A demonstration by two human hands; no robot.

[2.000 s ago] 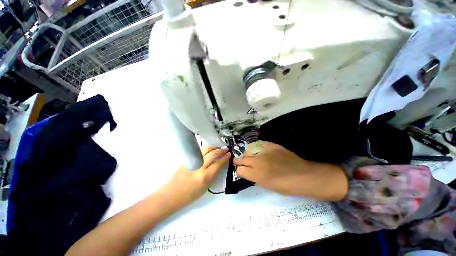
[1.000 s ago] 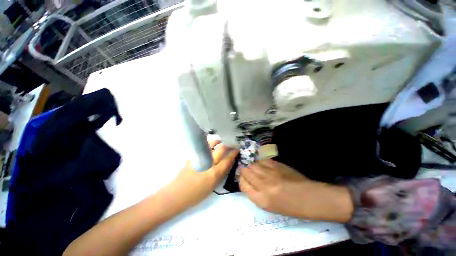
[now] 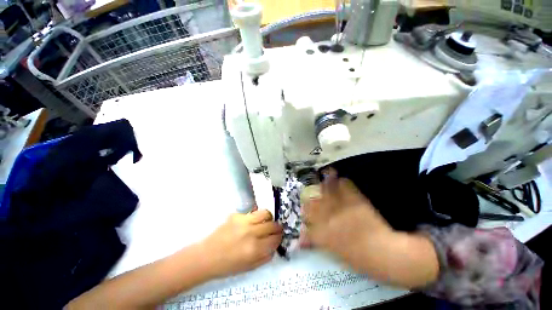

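Dark fabric lies under the arm of the off-white sewing machine. A patterned grey-and-white strip shows below the needle area, between my hands, with a dark edge on its left. My left hand is left of the strip, fingers curled at its dark lower edge and closed on it. My right hand is blurred, on the right of the strip near the tan-yellow tab; its fingertips are unclear. The needle tip is too small to make out.
A heap of dark pieces lies at left over a blue edge. The grey lamp tube hangs beside my left hand. A wire-mesh rack stands behind. White cloth hangs at right, above scissors.
The view has tilted up, showing more of the machine top. Both hands sit lower relative to the needle area, my left hand more curled. More of the patterned strip shows than a second ago.
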